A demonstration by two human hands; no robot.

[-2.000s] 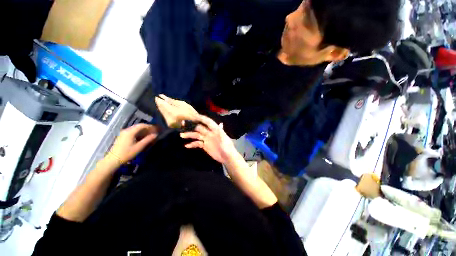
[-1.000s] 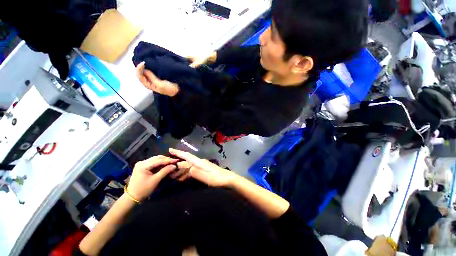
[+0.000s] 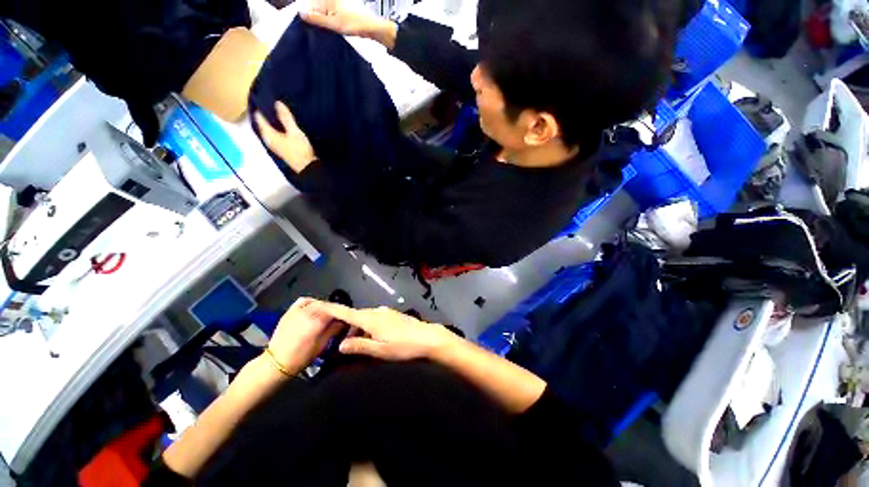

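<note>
My left hand [image 3: 303,333] and my right hand [image 3: 395,335] rest together in front of my body, the fingers overlapping. I cannot see anything held in them. Just beyond, another person in black sleeves holds a navy garment piece [image 3: 329,90] over the table, one hand at its far top edge and one on its near left side. A tan pattern template [image 3: 227,74] lies on the table left of the navy piece.
A white sewing machine [image 3: 71,224] stands at left, with a control panel [image 3: 226,208] at the table edge. A blue crate [image 3: 710,143] with garments is at upper right; dark garments [image 3: 610,328] fill another. A red stool [image 3: 124,452] is at lower left. Scraps lie on the floor.
The other person has raised and spread the navy piece, one hand moving to its top edge. My hands have come together and stay clasped. The view has shifted, showing more floor and crates.
</note>
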